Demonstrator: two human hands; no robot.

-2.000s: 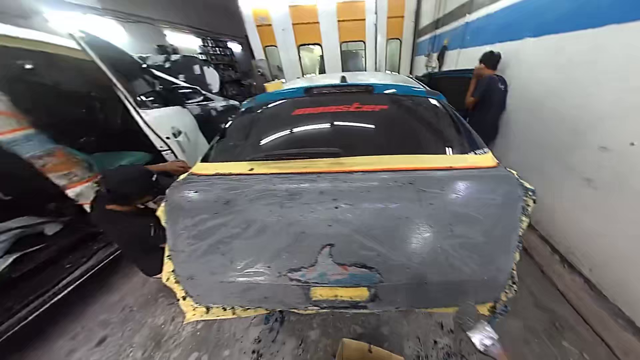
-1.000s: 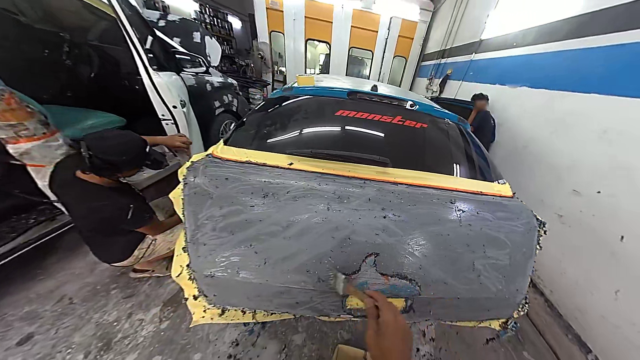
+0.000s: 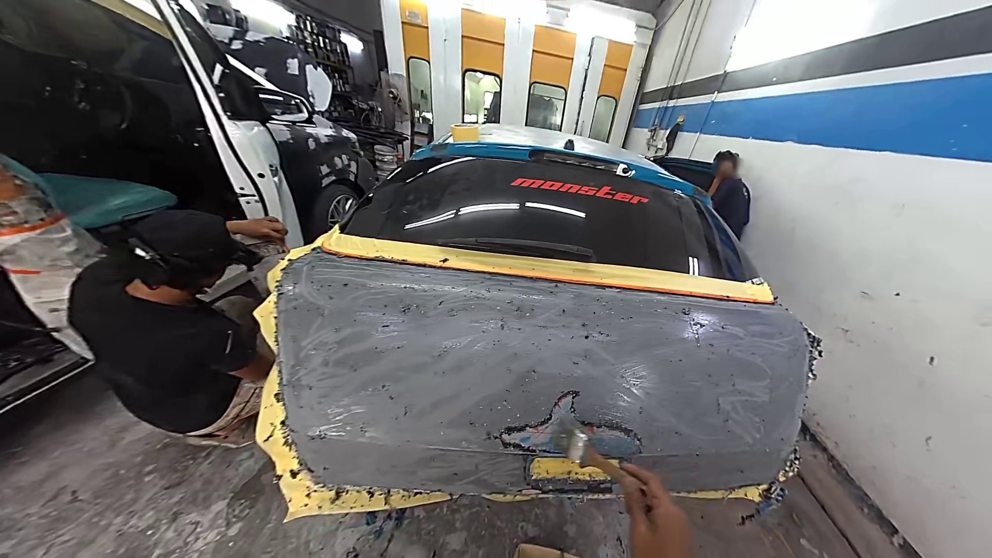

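My right hand (image 3: 655, 511) is closed around the wooden handle of a paintbrush (image 3: 595, 457). The brush's bristles lie over the star-like patch (image 3: 562, 430) low on the car's grey tailgate (image 3: 465, 356); blur hides whether they touch it. Dark flecks and glossy, wet-looking smears cover the grey surface. Just below the brush, yellow masking (image 3: 570, 469) fills a small recess. Yellow masking paper (image 3: 267, 418) with ragged edges borders the tailgate, and an orange-edged strip runs under the rear window (image 3: 504, 213). My left hand is out of view.
A co-worker in a black shirt (image 3: 163, 341) crouches close at the left of the tailgate. Another person (image 3: 730, 194) stands by the right wall (image 3: 876, 256). A tape roll (image 3: 465, 132) rests on the roof. A white car door (image 3: 271, 170) stands open at the left. Cardboard (image 3: 542, 552) lies at the bottom edge.
Two seconds ago a blurred brush showed at the lower right; my right hand now has it at the star-like patch. The crouching co-worker is seen more fully as the view has shifted.
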